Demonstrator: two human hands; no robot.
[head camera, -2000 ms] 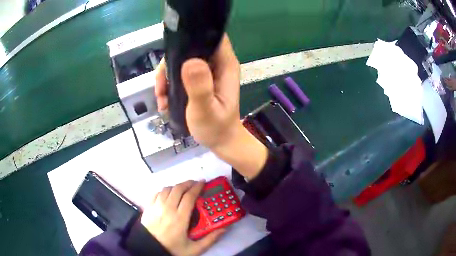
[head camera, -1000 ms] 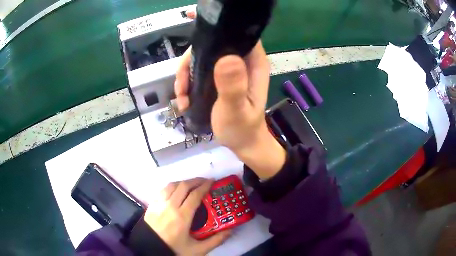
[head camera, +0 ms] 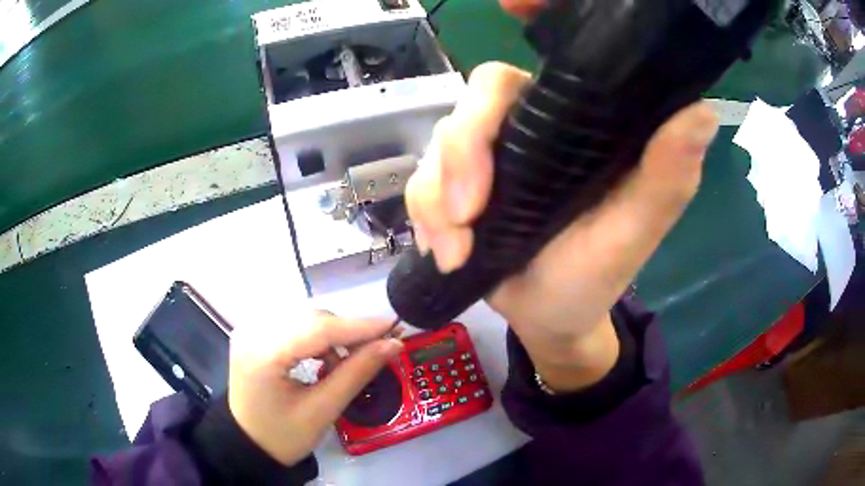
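Note:
A red radio [head camera: 448, 380] lies face up on a white sheet [head camera: 133, 275] at bottom centre, its display, keys and round black speaker showing. My right hand [head camera: 579, 256] grips a thick black electric screwdriver [head camera: 560, 142], tilted with its nose down by the radio's upper edge. My left hand [head camera: 285, 384] is over the radio's left side, thumb and forefinger pinched at the thin bit. A screw there is too small to make out. Something small and whitish shows inside the curled left fingers.
A white-grey screw feeder [head camera: 365, 109] with an open hopper stands behind the radio. A glossy black radio [head camera: 180, 337] lies at left, partly behind my left hand. White torn sheets [head camera: 780, 185] are at right. A red object [head camera: 745, 363] shows at lower right. A pale rail [head camera: 142, 195] crosses behind.
My right hand has brought the screwdriver from the feeder's front down to the radio, tilting it. My left hand has lifted off the radio's side and now pinches at the bit.

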